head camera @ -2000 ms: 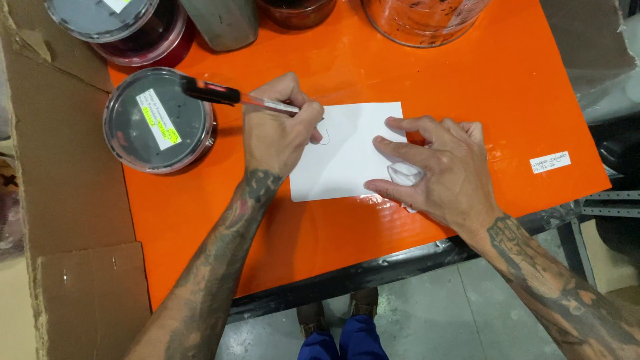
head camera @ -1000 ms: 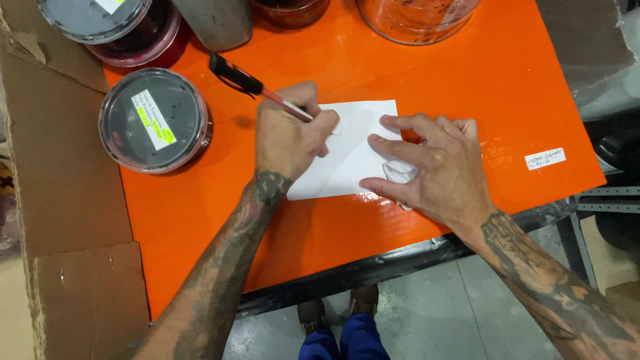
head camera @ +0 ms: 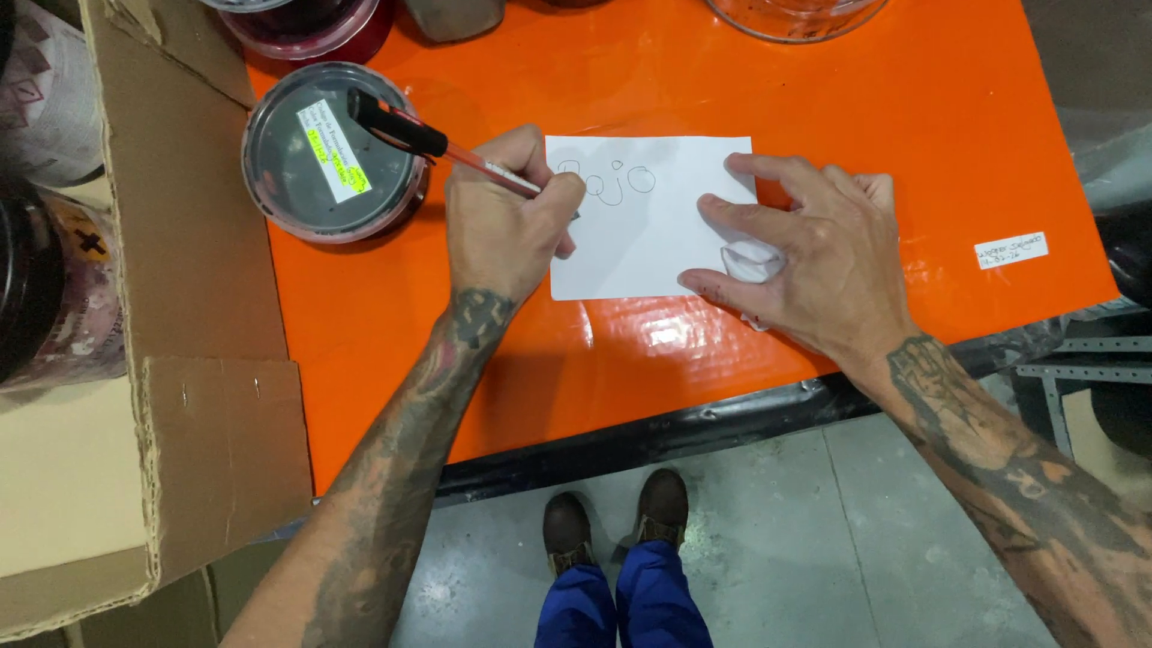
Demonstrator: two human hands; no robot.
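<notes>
My left hand [head camera: 508, 216] is closed around a ballpoint pen [head camera: 423, 139] with a black cap on its raised rear end; the tip is hidden by my fingers. Under its fingers lies the left edge of a white sheet of paper [head camera: 639, 252], which bears thin handwritten loops near its top. My right hand [head camera: 810, 234] presses the sheet's right side with spread fingertips. A crumpled white paper or tissue [head camera: 754, 261] is held under the palm and thumb of that hand. The sheet rests on an orange tabletop [head camera: 954, 162].
A round lidded tub [head camera: 270, 180] with a label stands left of the pen. Behind are a red-filled container [head camera: 351, 40], a grey container [head camera: 459, 18] and a clear round one [head camera: 801, 22]. A cardboard box [head camera: 189, 225] borders the left. A small label [head camera: 1011, 250] sits at the right.
More handwritten loops show on the sheet than before. My left hand and the pen have moved to the sheet's left edge, lower down. My right hand stays at the sheet's right side.
</notes>
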